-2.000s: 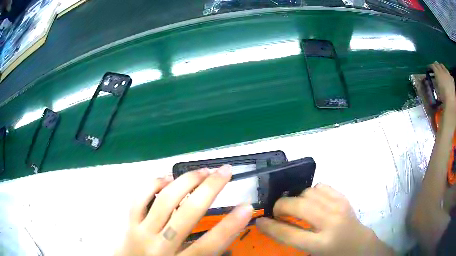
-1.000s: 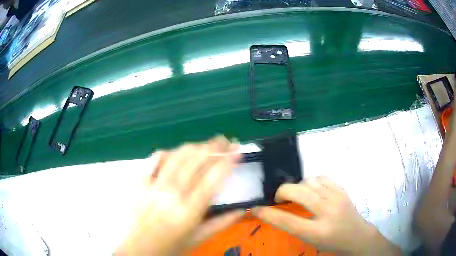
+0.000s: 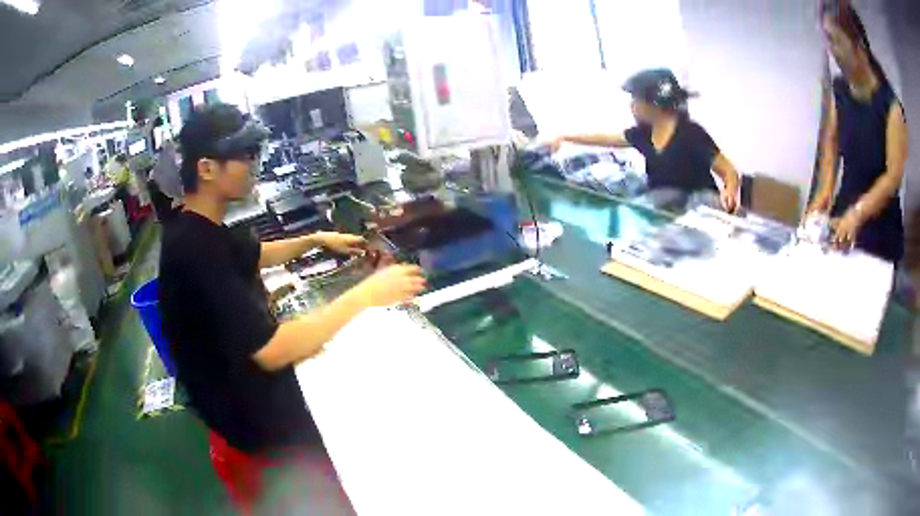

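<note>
Neither of my hands is in the picture. A black phone middle frame point(image 3: 622, 412) lies flat on the green conveyor belt point(image 3: 565, 443). A second phone middle frame point(image 3: 534, 367) lies on the belt further off. Both have a large open window. The white bench covering point(image 3: 434, 413) runs along the left side of the belt. The frame from my hands and the orange tray are out of view.
A person in black point(image 3: 242, 333) stands at the left, arms over the bench. Two people work across the belt at right, beside white boards with tan edges point(image 3: 686, 257). A blue bin point(image 3: 148, 307) stands behind the nearest person.
The view has swung up and to the left, along the line. My hands, the held frame and the orange tray have left the picture. Other people have come into view.
</note>
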